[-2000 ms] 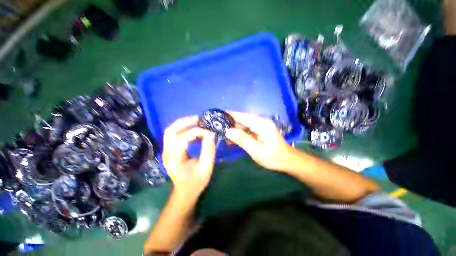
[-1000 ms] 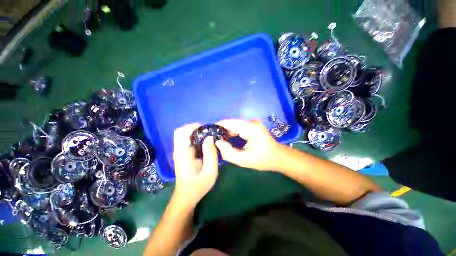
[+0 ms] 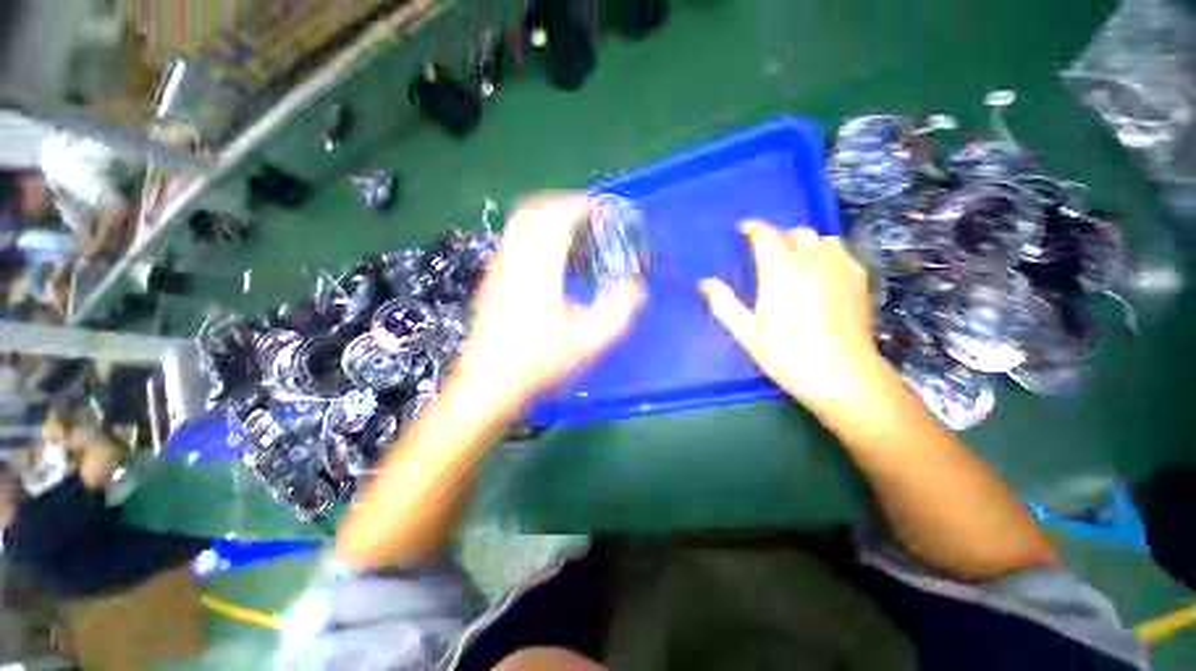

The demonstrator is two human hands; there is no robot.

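Observation:
My left hand [image 3: 544, 295] is over the left part of the blue tray [image 3: 682, 380], blurred, with a round wired unit [image 3: 617, 240] between its thumb and fingers. The unit shows silver and streaked by motion. My right hand [image 3: 807, 308] is over the right part of the tray, fingers spread, touching no unit. Small rings seen earlier in the tray cannot be made out; my right hand covers part of that side.
Round wired units lie piled left [image 3: 380, 354] and right [image 3: 984, 249] of the tray. A clear plastic bag [image 3: 1141, 85] lies at the upper right. Black holders [image 3: 446, 101] stand along the green bench. Another person [image 3: 99, 537] is at the far left.
My hands have parted; the unit is now in my left hand alone, and my right hand has let go. The view has swung left, showing more of the line.

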